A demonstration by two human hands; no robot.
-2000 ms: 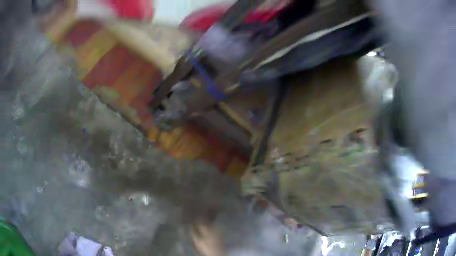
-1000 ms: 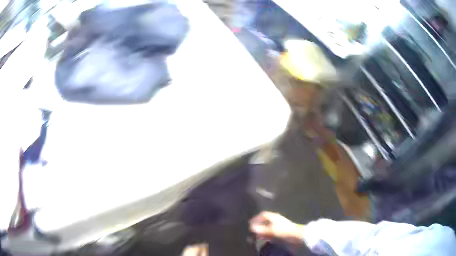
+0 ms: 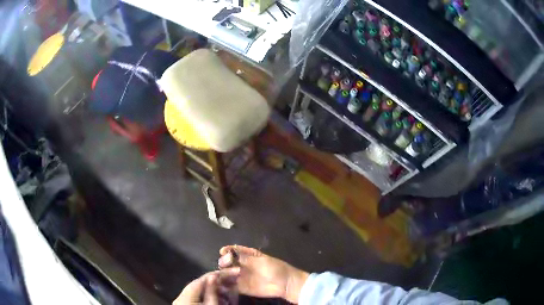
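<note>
My right hand (image 3: 259, 273), in a light blue sleeve, reaches in from the lower right. Its thumb and fingers are bent together around a small dark thing (image 3: 233, 256) at the fingertips, too small and blurred to name. My left hand (image 3: 206, 289) is at the bottom edge, partly cut off and blurred. Its fingers are bent and overlap or touch the right fingertips; whether it holds anything cannot be told. Both hands are above the grey floor.
A stool with a beige cushion (image 3: 215, 98) stands ahead, beside a dark blue and red bundle (image 3: 132, 83). A rack of thread cones (image 3: 382, 113) is at the right. Orange-patterned sheeting (image 3: 352, 214) lies on the floor. A white table edge (image 3: 27, 250) is at left.
The view has swung from the floor and carton, past the white table, to the stool and thread rack. Both hands are now together at the bottom; they were apart a second ago.
</note>
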